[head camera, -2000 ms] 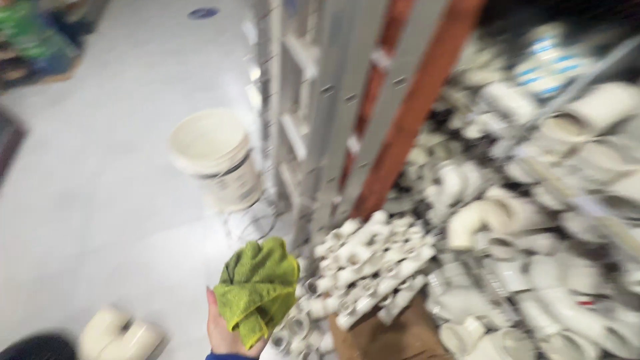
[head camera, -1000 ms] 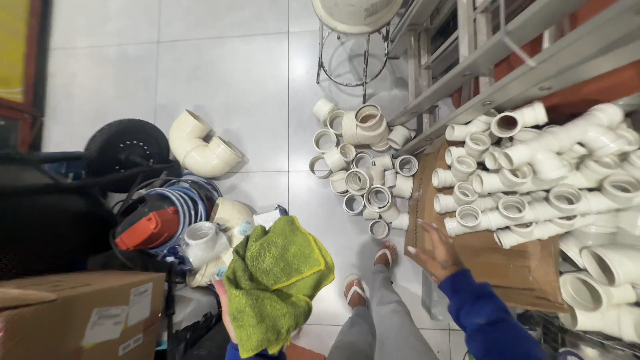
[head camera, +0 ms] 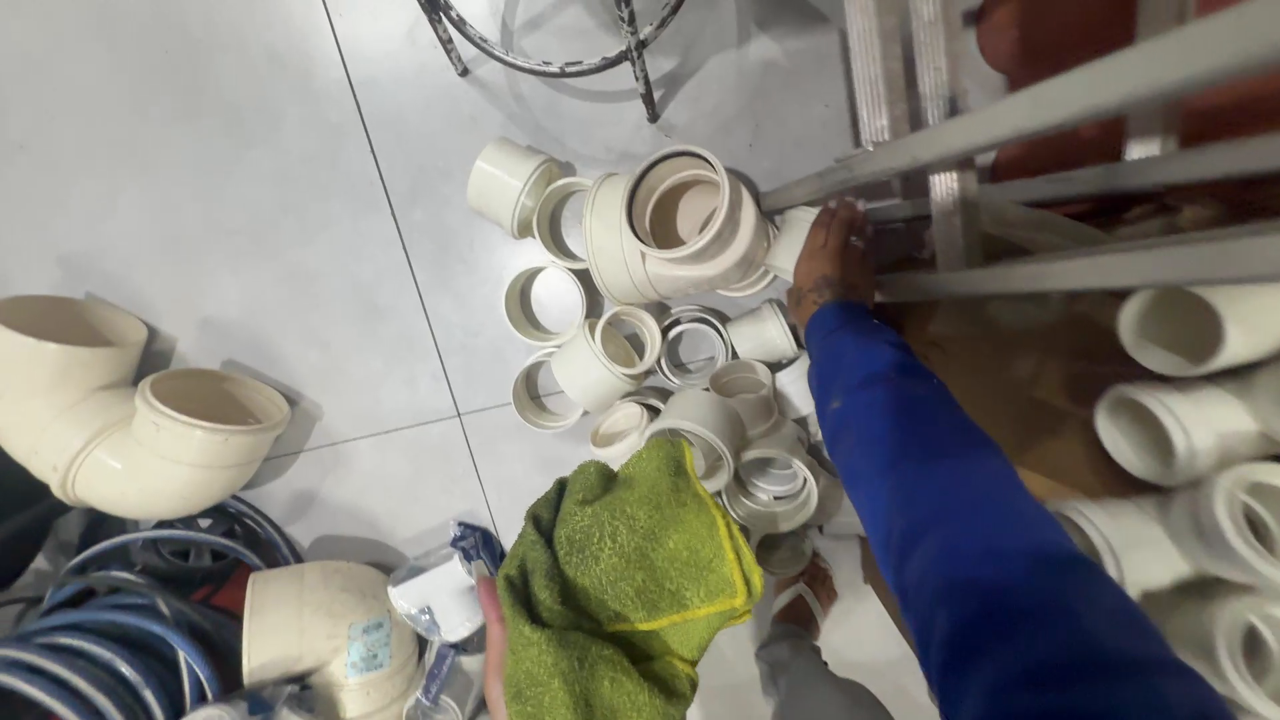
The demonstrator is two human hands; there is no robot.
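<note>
A green microfiber cloth (head camera: 625,590) with yellow edging lies bunched in my left hand (head camera: 492,645), of which little shows beyond the cloth. My right hand (head camera: 832,258), in a blue sleeve, reaches over the floor, its fingers around a cream plastic pipe fitting (head camera: 793,242) beside the ladder. Immediately left of it stands a larger cream elbow fitting (head camera: 610,240) with its round mouth upward. Several cream couplings (head camera: 545,303) are grouped on the grey tiles between that fitting and the cloth.
An aluminum ladder (head camera: 1050,100) crosses the upper right. White pipe fittings (head camera: 1150,430) lie at the right on cardboard. A U-shaped cream fitting (head camera: 165,470), a coiled blue hose (head camera: 110,640) and a labelled elbow (head camera: 320,620) are at the left. Metal stool legs (head camera: 640,60) stand at the top.
My right hand has moved from beside the cardboard to a fitting at the upper edge of the floor group and taken hold of it. The cloth remains in my left hand. The view is closer to the floor.
</note>
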